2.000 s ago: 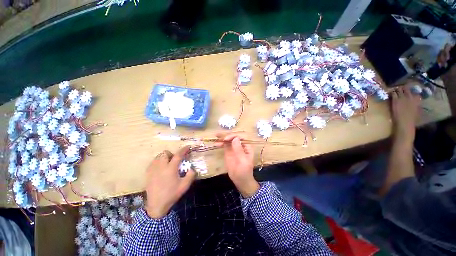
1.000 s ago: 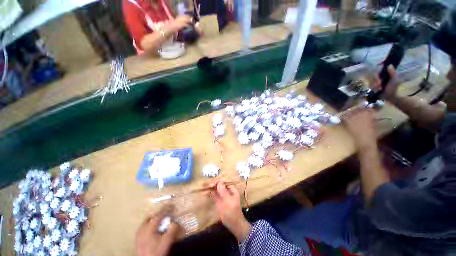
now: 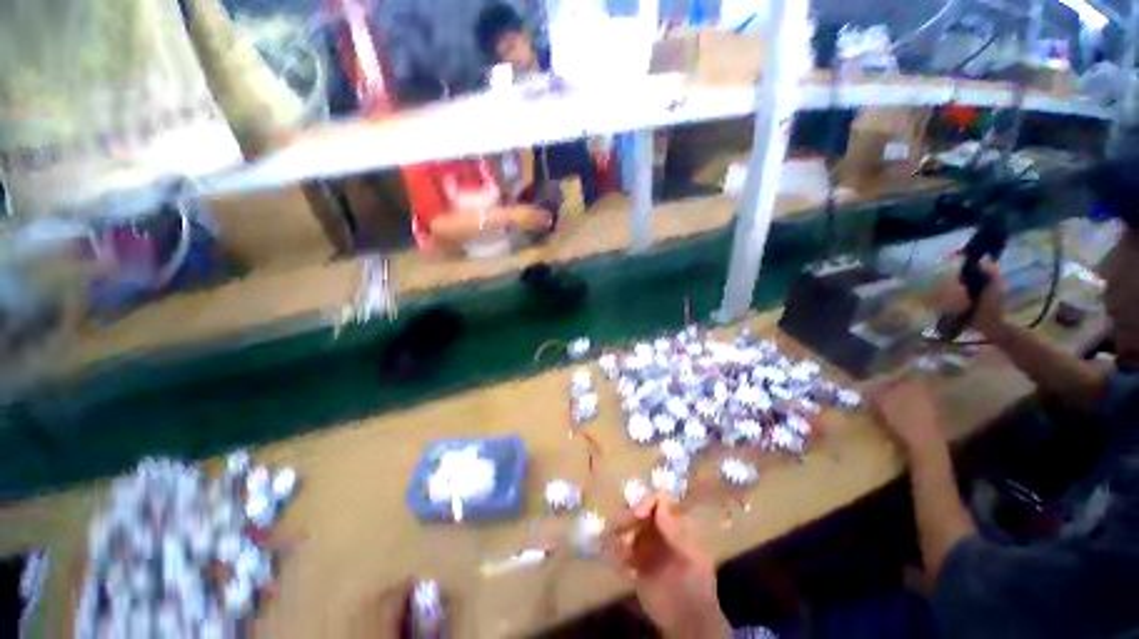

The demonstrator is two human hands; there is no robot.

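Note:
Small wired motors with white toothed tops lie piled at the left (image 3: 175, 556) and right (image 3: 718, 393). The blue paste tub (image 3: 468, 478) holds a white heap. My right hand (image 3: 668, 562) is right of the tub, fingers closed on the brush, whose blurred white tip (image 3: 518, 562) points left below the tub. A blurred motor (image 3: 587, 533) is just left of these fingers. Another motor (image 3: 427, 605) shows at the bottom edge with a dark reddish blur beside it. My left hand cannot be made out there.
The green conveyor belt (image 3: 300, 381) runs behind the bench, with dark holders (image 3: 425, 340) on it. A white post (image 3: 756, 187) stands behind the right pile. At the right, a neighbour's forearm (image 3: 943, 493) lies near a black box (image 3: 831, 312). People are across the belt.
The view has tilted up, showing more of the far side. My left hand has dropped out of clear sight at the bottom edge. My right hand still holds the brush.

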